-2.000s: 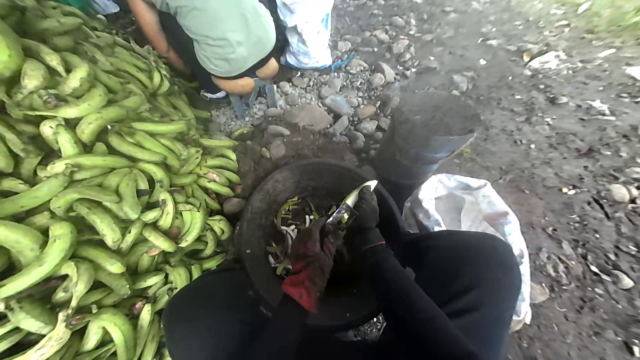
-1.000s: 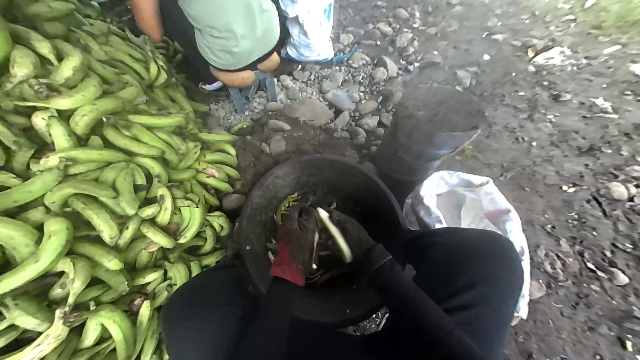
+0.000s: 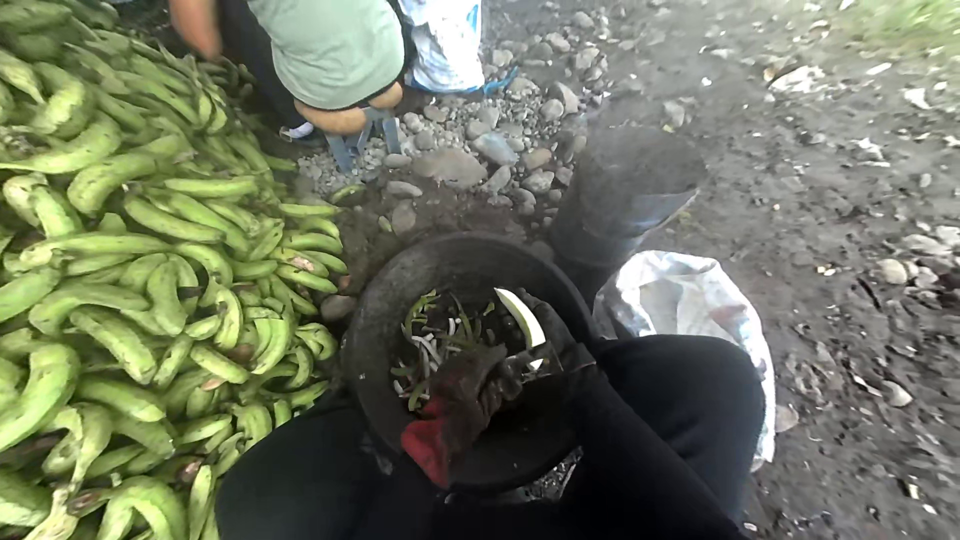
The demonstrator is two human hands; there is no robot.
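Observation:
Between my knees stands a round black tub (image 3: 382, 285) with green and white peel strips (image 3: 427, 352) inside. My right hand (image 3: 551, 334), in a dark glove, is closed around a partly peeled green plantain (image 3: 523, 315), its pale flesh showing and its tip pointing up and left. Close beside it over the tub is my left hand (image 3: 480, 386), in a dark glove with a red cuff. Its fingers are curled near the plantain's lower end; whether they hold a tool cannot be made out.
A large heap of green plantains (image 3: 165, 285) lies at the left. An open white sack (image 3: 675, 292) stands beside my right knee, with a dark cylindrical container (image 3: 630, 195) behind it. Another person (image 3: 337, 52) sits at the top near a white and blue bag (image 3: 446, 45). Stones and muddy ground lie beyond.
The plantain has been turned in my right hand and shows more pale flesh than two seconds ago. Both hands sit lower over the tub than then.

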